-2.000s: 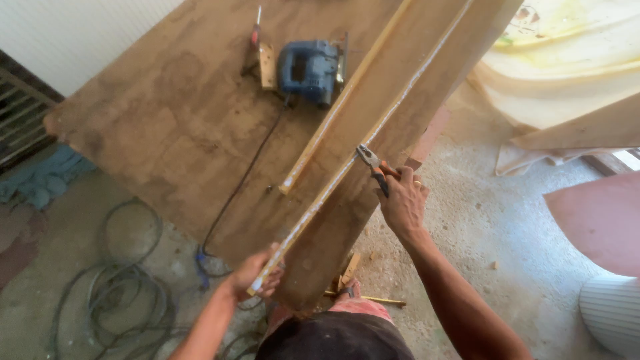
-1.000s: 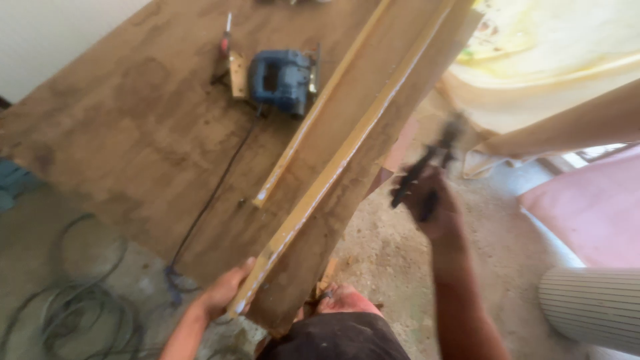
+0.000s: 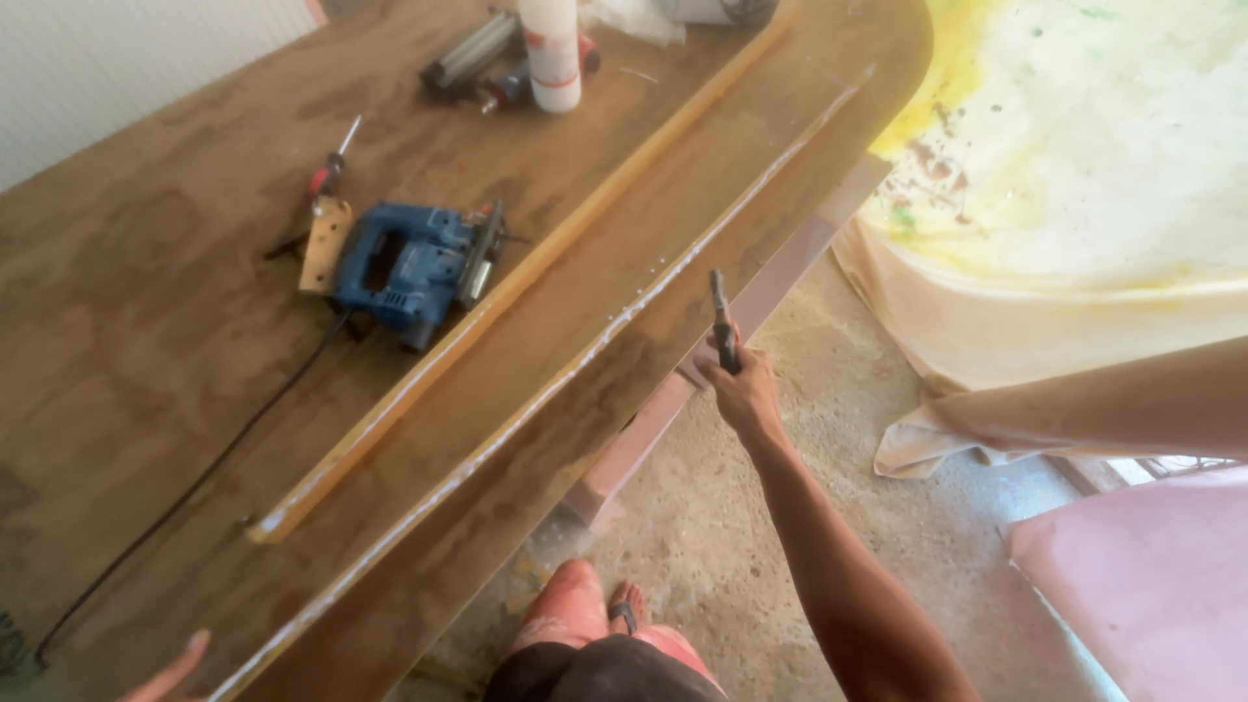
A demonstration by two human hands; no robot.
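My right hand (image 3: 746,385) is closed around the dark handles of metal pliers (image 3: 721,317), held over the near right edge of the brown wooden board. A long wooden strip (image 3: 507,426) lies on the board with a white glue-like line along it. Beyond it, roughly parallel, lies a second wooden strip (image 3: 390,409) with a similar white line at its near end. My left hand (image 3: 175,673) shows only partly at the bottom left, one finger extended beside the near end of the first strip; whether it touches the strip cannot be told.
A blue jigsaw (image 3: 405,263) with a dark cord (image 3: 195,483) lies on the board, beside a drilled wooden piece (image 3: 325,246) and a red-handled screwdriver (image 3: 334,161). A white bottle (image 3: 552,54) stands farther back. A stained pale sheet (image 3: 1053,166) is at the right.
My right hand with the pliers was at the glued strip two seconds ago, then swung right, off the board; it is now over the board's edge. My left hand no longer visibly grips the strip's near end.
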